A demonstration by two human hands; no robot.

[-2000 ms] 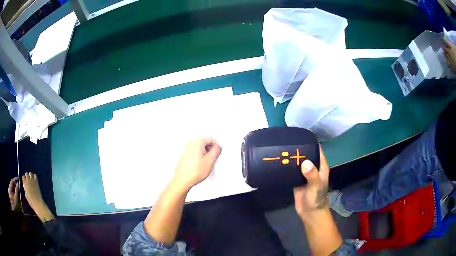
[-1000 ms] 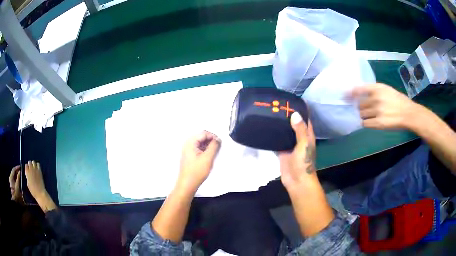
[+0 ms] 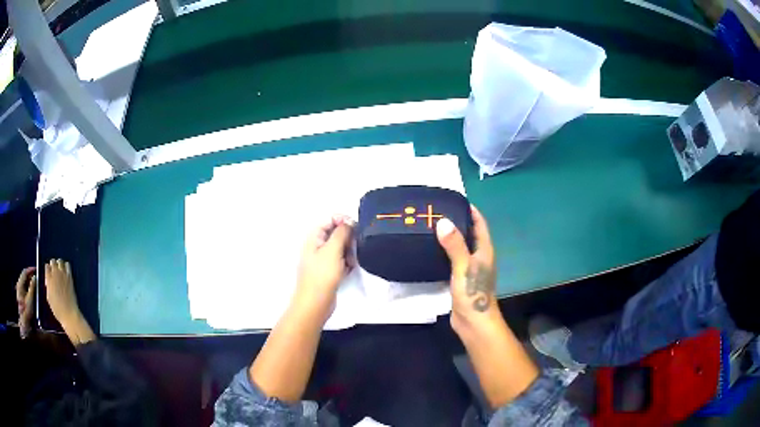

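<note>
A black barrel-shaped speaker with an orange minus, dots and plus is over a stack of thin white sleeves. My right hand holds its right end, thumb on top near the plus. My left hand is at its left end, fingertips pinched on the edge of a white sleeve; the white-on-white glare hides how far that sleeve is lifted. The speaker's left end is close beside my left fingertips. One bagged bundle stands upright behind, to the right of the stack.
A pale rail runs behind the green bench. A carton is at the far right. Loose white bags lie at the left. Another person's hands are at the left edge. A person's jeans leg and red stool are at right.
The speaker in my right hand has moved left and is now close to my left hand. The front bagged bundle at the right is gone, and so is the other person's hand that reached to it.
</note>
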